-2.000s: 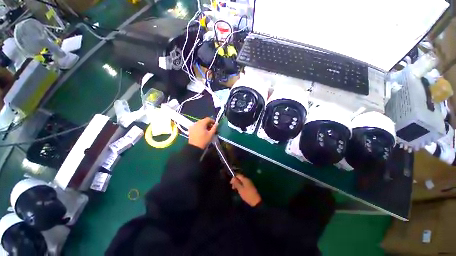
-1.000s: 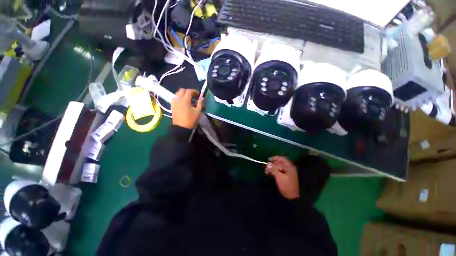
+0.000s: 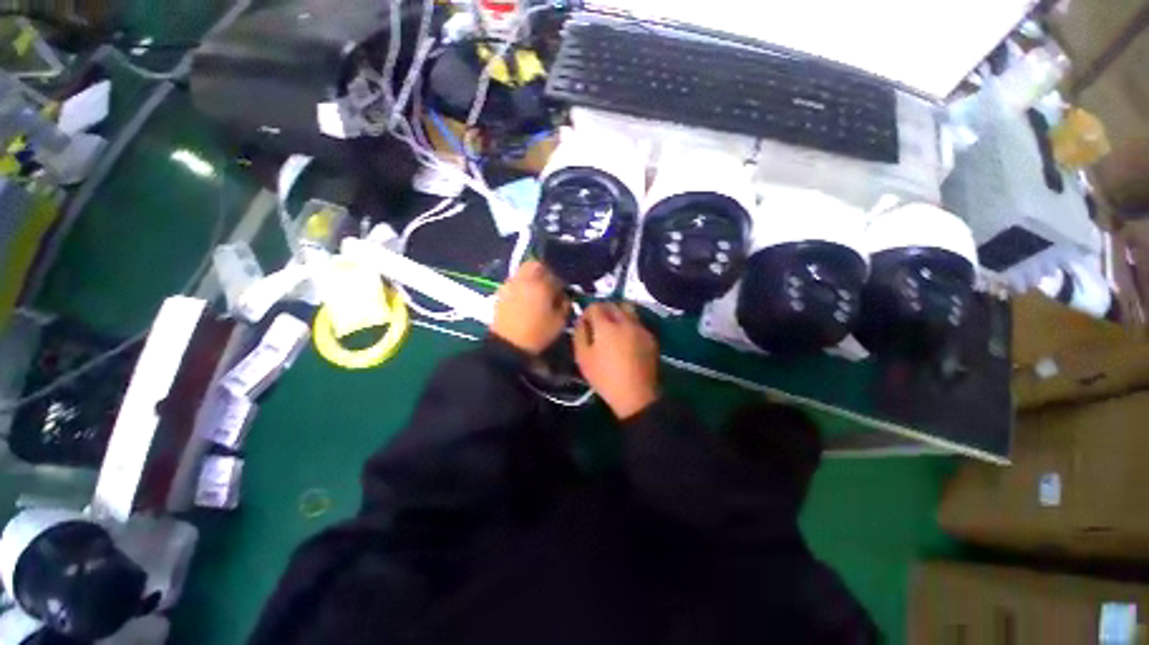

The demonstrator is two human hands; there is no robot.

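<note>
My left hand [image 3: 529, 310] and my right hand [image 3: 617, 355] are close together at the front edge of the bench, just below the leftmost of several dome cameras [image 3: 586, 224]. Both hands hold a white camera cable [image 3: 562, 396], which hangs in a small loop below them. The fingertips and the cable end between them are too blurred to make out. White test cables [image 3: 435, 287] run in from the left to beside my left hand.
A keyboard [image 3: 725, 88] and a bright monitor [image 3: 869, 28] stand behind the cameras. A pale box [image 3: 1018, 208] is at the right. Yellow tape [image 3: 325, 343], small labelled blocks [image 3: 262, 358] and a long box [image 3: 151, 410] lie left. Brown cartons [image 3: 1052, 485] are at the lower right.
My right hand has moved up and left from the lower right to beside my left hand. The cable, stretched between the hands before, now hangs in a short loop.
</note>
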